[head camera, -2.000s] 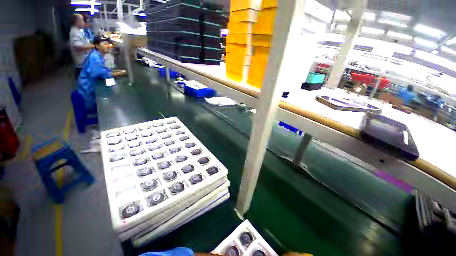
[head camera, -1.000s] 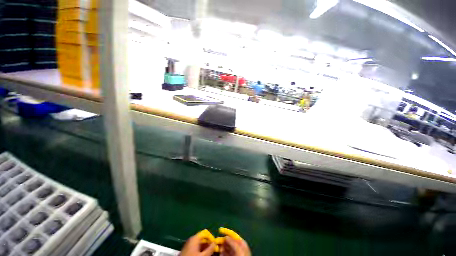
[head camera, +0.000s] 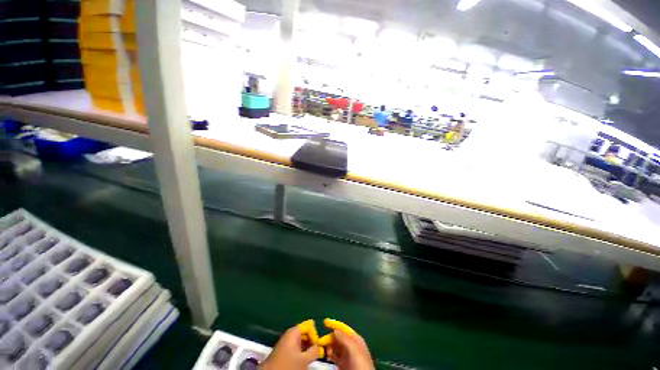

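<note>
My left hand [head camera: 291, 350] and my right hand [head camera: 349, 350] are close together at the bottom centre, with yellow covers on their fingertips. The fingertips nearly meet; whether a small part is between them cannot be told. A white compartment tray [head camera: 226, 340] with dark round products lies just left of my hands, cut off by the lower edge and partly behind my left hand. A stack of white trays [head camera: 124, 314] stands at the lower left, its top tray filled with dark round products in pockets.
A white post [head camera: 177, 181] rises between the tray stack and my hands. A raised shelf [head camera: 434, 206] crosses behind the green belt [head camera: 289, 278], bearing a black case [head camera: 320, 157] and yellow boxes [head camera: 108, 61]. A layered tray stack [head camera: 463, 242] lies beneath the shelf.
The view has swung right from the aisle since the oldest frame, bringing both hands into view. Over the last second it shifted slightly, showing more of the near tray; the hands remain close together.
</note>
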